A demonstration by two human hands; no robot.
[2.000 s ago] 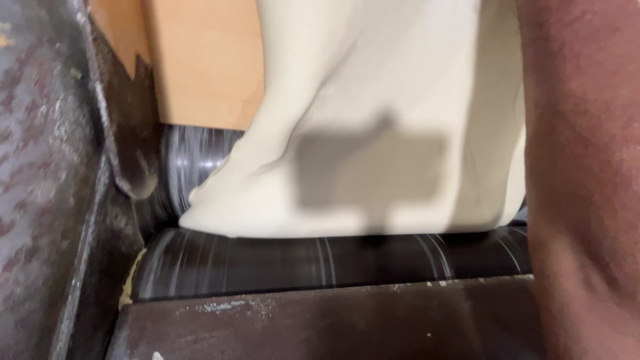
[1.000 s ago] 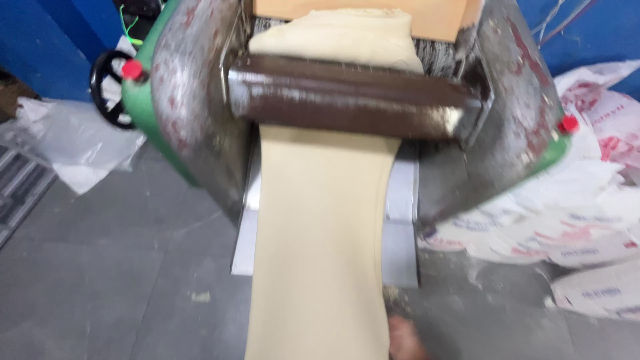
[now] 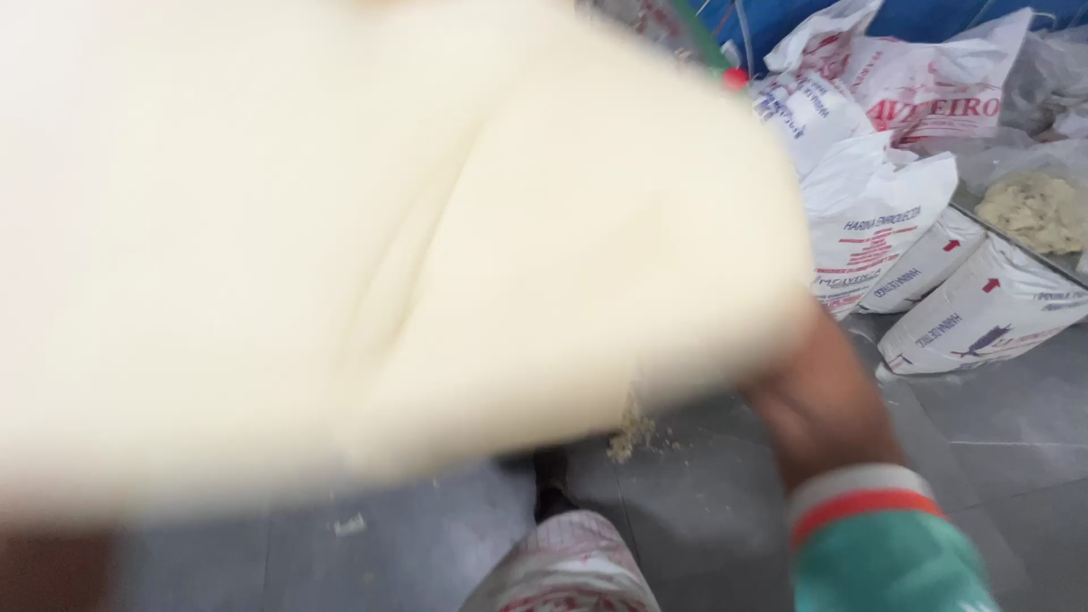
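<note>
A broad, pale sheet of dough (image 3: 544,238), blurred and folded over in places, fills the left and middle of the view, close to the camera. My right hand (image 3: 790,374) is under its right edge; the fingers are hidden by the dough. At the lower left corner, a dark blurred part of my left arm or hand (image 3: 55,565) shows beneath the dough, with no fingers visible. Behind the dough, only a green edge of the dough sheeter (image 3: 701,34) with a red knob (image 3: 735,79) can be seen.
White printed flour sacks (image 3: 884,212) lie and stand at the right by a blue wall (image 3: 909,21). Among them is a lump of dough (image 3: 1037,212) in clear plastic. Crumbs (image 3: 629,433) lie on the grey tiled floor (image 3: 705,510). My clothed leg (image 3: 561,565) is at the bottom.
The dough sheet, which hung from the sheeter's roller housing one second ago, is now raised close to the camera and covers most of the machine. My right forearm has come into view under it.
</note>
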